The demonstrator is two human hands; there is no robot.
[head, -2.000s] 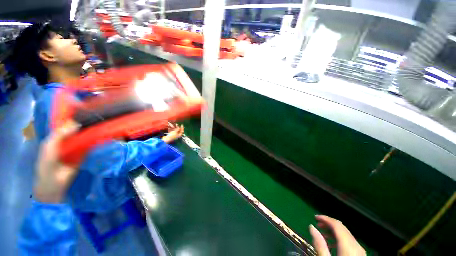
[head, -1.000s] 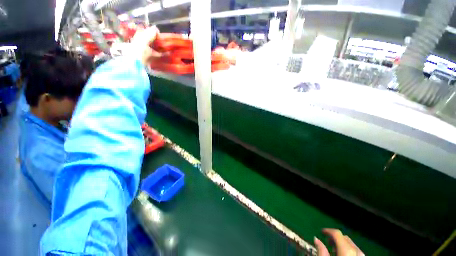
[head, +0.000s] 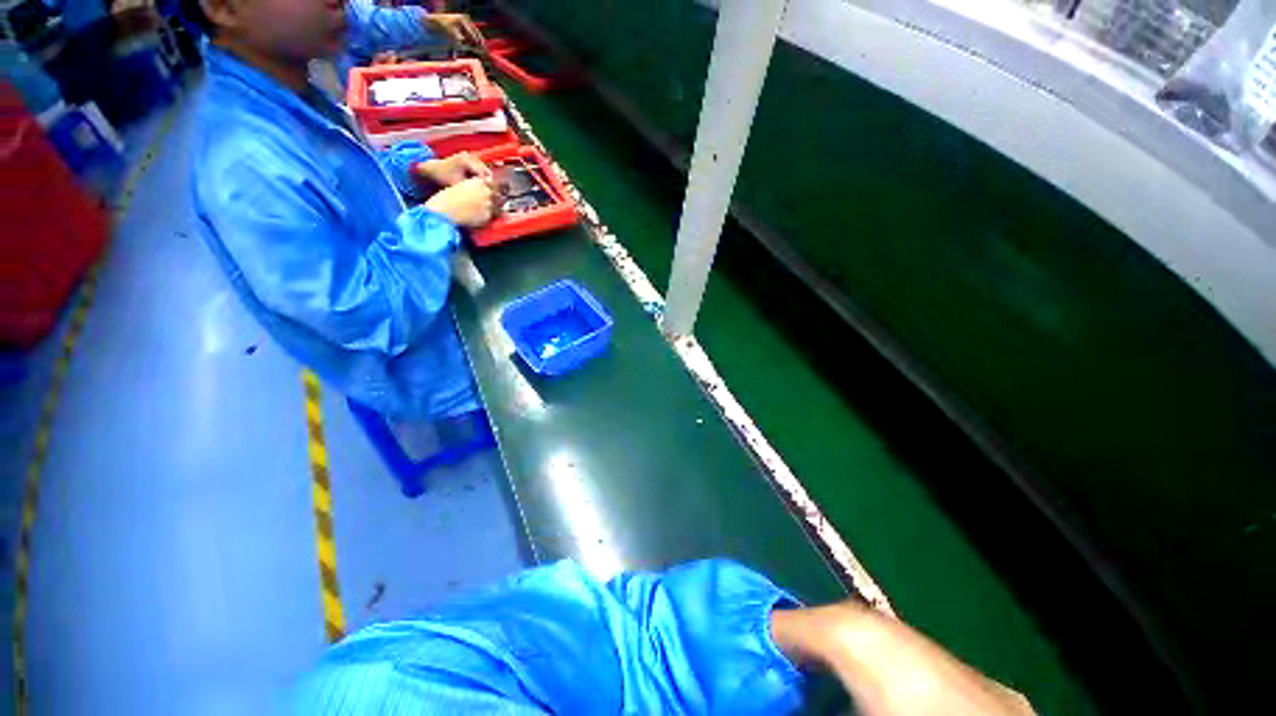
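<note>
My left hand (head: 896,660) is at the bottom right, blurred, at the end of a blue sleeve that crosses from the lower left. Its fingers are cut off by the bottom edge, so I cannot tell whether it holds anything. My right hand is not in view. The glossy dark green bench (head: 651,490) runs away from me. An open blue plastic bin (head: 557,330) stands on it, with a few tiny bits inside. Beyond the bin, a red frame (head: 487,231) surrounds an open tablet unit (head: 523,190).
A seated worker in a blue smock (head: 301,210) has both hands at that tablet. More red frames (head: 367,87) are behind it. A worn white rail (head: 763,445) edges the bench, beside a white post (head: 721,161) and green conveyor. A blue stool (head: 420,455) is at left.
My left arm has come down from the red stack at upper left and now crosses the bottom. My right hand has left view. The view has tilted down; the worker's hands now show.
</note>
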